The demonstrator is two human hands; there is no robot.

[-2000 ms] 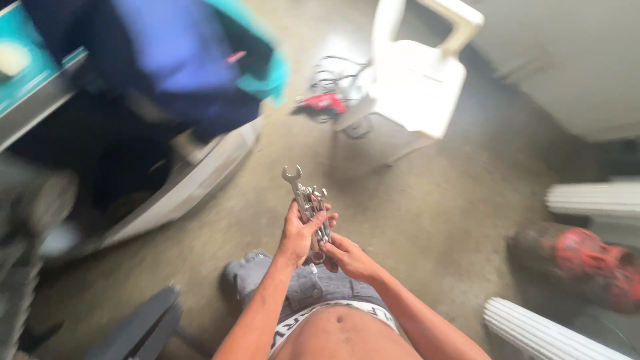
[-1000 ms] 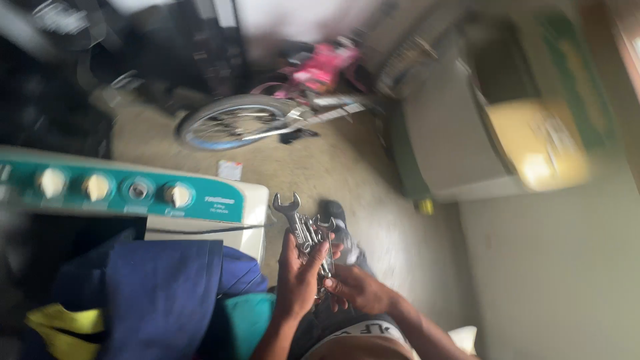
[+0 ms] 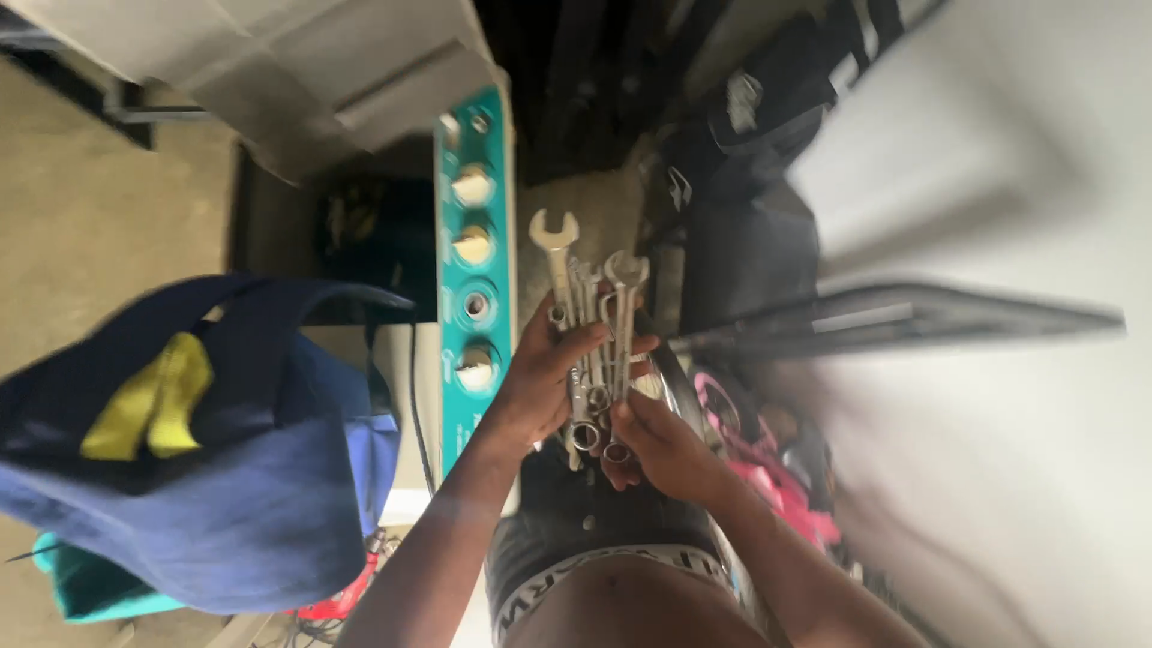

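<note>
Several metal combination wrenches [image 3: 589, 360] lie in a bundle between my two hands, in front of my waist. My left hand [image 3: 547, 373] is closed around the bundle, its thumb across the shafts. A large open-end jaw [image 3: 554, 232] points away from me above that hand. My right hand [image 3: 661, 436] grips the lower part of the right-hand wrench [image 3: 623, 333], near the ring ends. Fingers behind the bundle are partly hidden.
A washing machine's teal control panel [image 3: 475, 279] with knobs stands just left of my hands. Blue cloth [image 3: 216, 513] with a yellow part [image 3: 171, 396] hangs at the left. A pink bicycle [image 3: 783, 495] is at the right, beside a white surface [image 3: 1008, 432].
The view has turned strongly. Both hands keep hold of the wrenches, and the control panel now stands directly beside them on the left.
</note>
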